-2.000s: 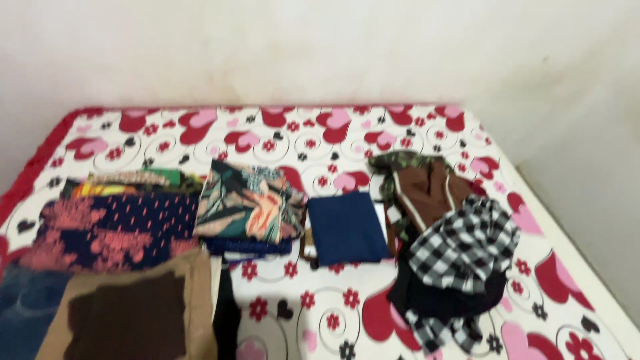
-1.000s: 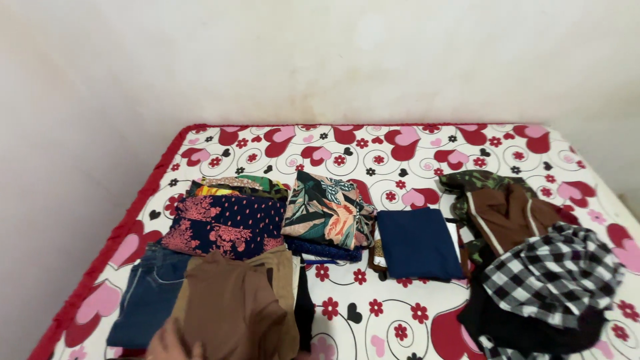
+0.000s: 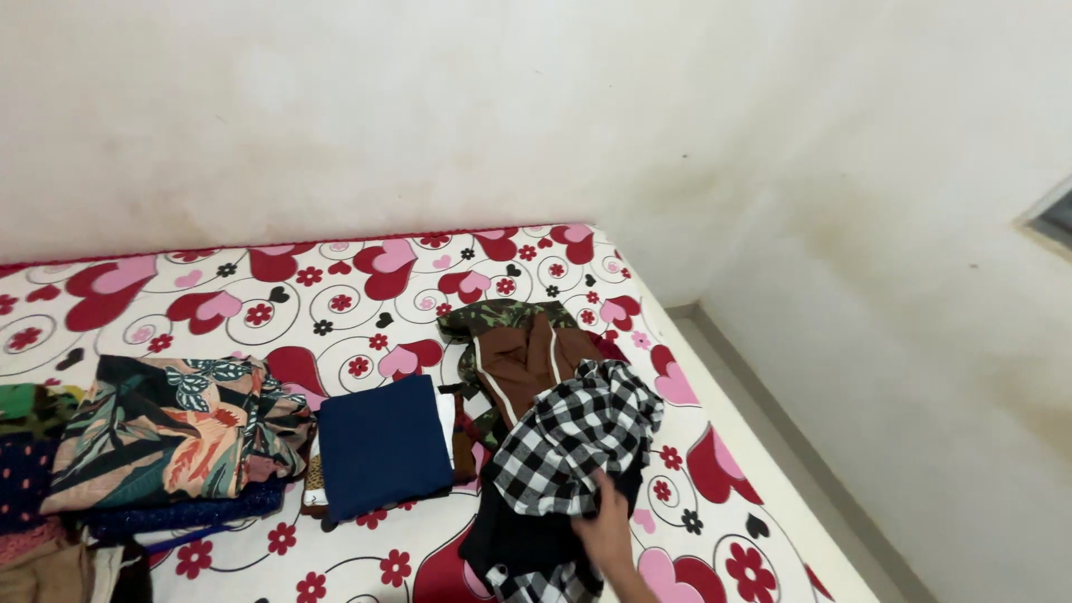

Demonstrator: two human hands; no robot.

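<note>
My right hand (image 3: pixel 606 528) reaches in from the bottom and touches the lower edge of a crumpled black-and-white checked cloth (image 3: pixel 553 444); whether its fingers grip the cloth I cannot tell. Under and below that cloth lies a black garment (image 3: pixel 523 536). Beyond it are a brown garment with white stripes (image 3: pixel 523 360) and a camouflage garment (image 3: pixel 494 316), all in one loose heap. Left of the heap sits a folded navy blue cloth (image 3: pixel 383 448) on a small stack. My left hand is out of view.
A folded leaf-print garment (image 3: pixel 184 435) lies on a stack at the left, with a tan garment (image 3: pixel 46 574) at the lower left corner. Everything rests on a bed sheet with hearts and flowers (image 3: pixel 243 327). Walls (image 3: pixel 377 109) stand behind and to the right, with a narrow floor gap (image 3: pixel 779 427) beside the bed.
The view has swung to the right. A hand showed at the brown garment on the lower left stack one second ago; now my right hand is at the checked cloth.
</note>
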